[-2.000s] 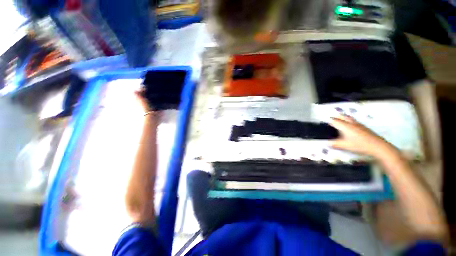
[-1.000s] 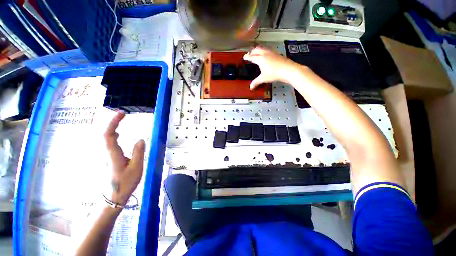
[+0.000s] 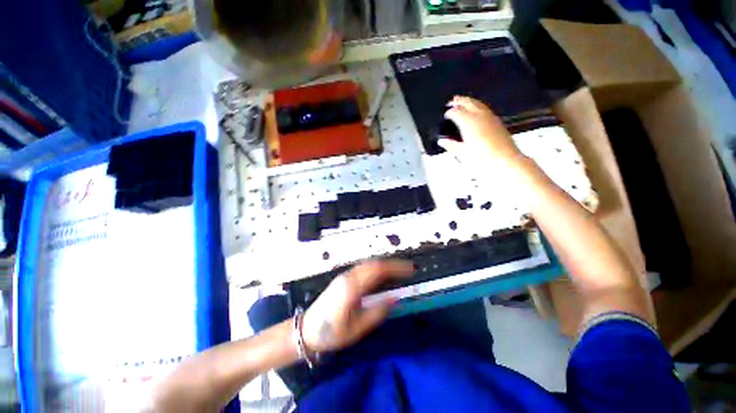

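My right hand [image 3: 483, 133] is over the black mat [image 3: 476, 77]; a small dark block, seemingly a black plastic housing [image 3: 449, 129], shows between thumb and fingers. My left hand [image 3: 347, 310], partly blurred, is empty with fingers apart over the keyboard [image 3: 468, 256]. The orange-red marking fixture [image 3: 315, 147] holds a row of black housings [image 3: 319, 115] under the blurred round head [image 3: 270, 32]. Several more housings [image 3: 367, 203] stand in an uneven row on the perforated plate [image 3: 278, 189].
The blue tray [image 3: 211, 258] on the left holds printed paper and stacked black housings [image 3: 153, 169]. An open carton [image 3: 613, 185] with black contents is at the right. Thin metal tools [image 3: 238, 137] lie left of the fixture. The teal-edged drawer [image 3: 484, 286] juts out under the bench edge.
My right hand has moved from the fixture to over the black mat. My left hand has moved from the blue tray to the keyboard. The view has shifted right.
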